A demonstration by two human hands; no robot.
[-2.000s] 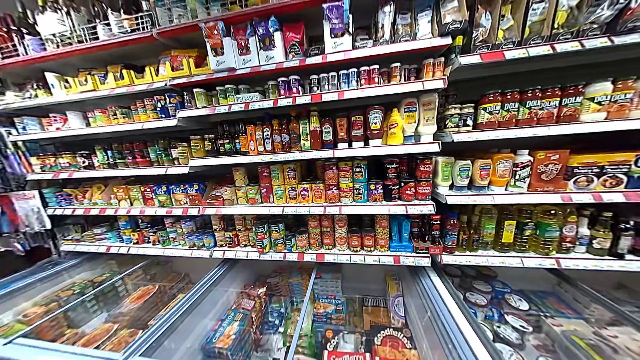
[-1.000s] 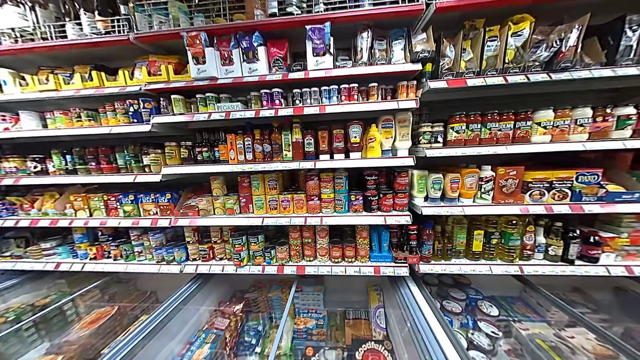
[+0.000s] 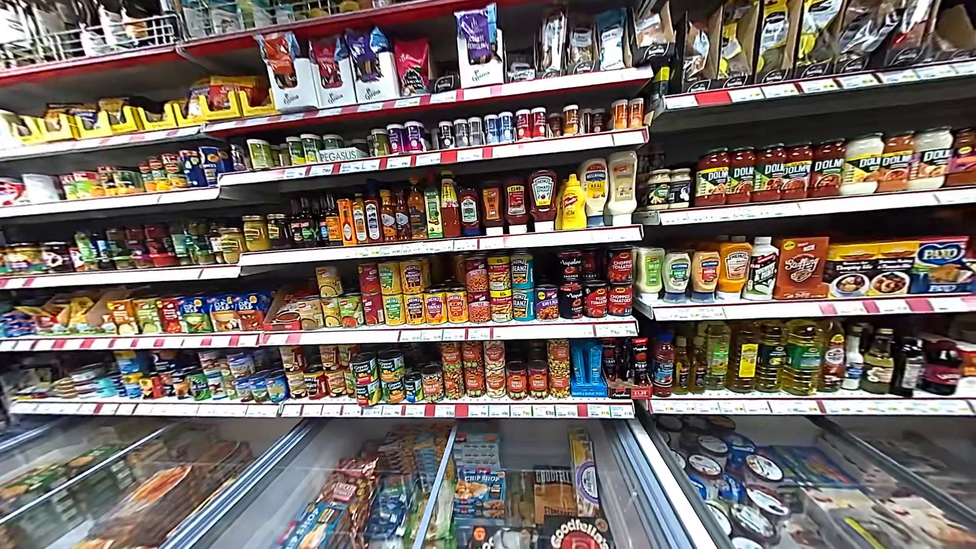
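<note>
Neither my left hand nor my right hand shows in the head view. Shop shelves fill the upper part. A yellow mustard bottle point(image 3: 570, 203) stands beside a tomato ketchup bottle point(image 3: 542, 197) on the middle shelf. Below them are stacked Heinz beans tins point(image 3: 522, 286) and chopped tomato tins point(image 3: 619, 265). On the right are jars of Dolmio-type sauce point(image 3: 826, 169), a stuffing box point(image 3: 801, 267) and bottles of cooking oil point(image 3: 802, 357). Spice jars point(image 3: 488, 128) line a higher shelf.
Chest freezers with glass lids stand along the bottom; a metal freezer edge point(image 3: 659, 484) runs between two of them. Inside are frozen pizza boxes point(image 3: 577, 532), Chip Shop boxes point(image 3: 479, 485) and round tubs point(image 3: 763, 467). The lowest shelf edge point(image 3: 457, 411) lies just above the freezers.
The view has shifted, with the shelves lying further left and less of the freezers showing than in the oldest frame. No hand appears in any frame.
</note>
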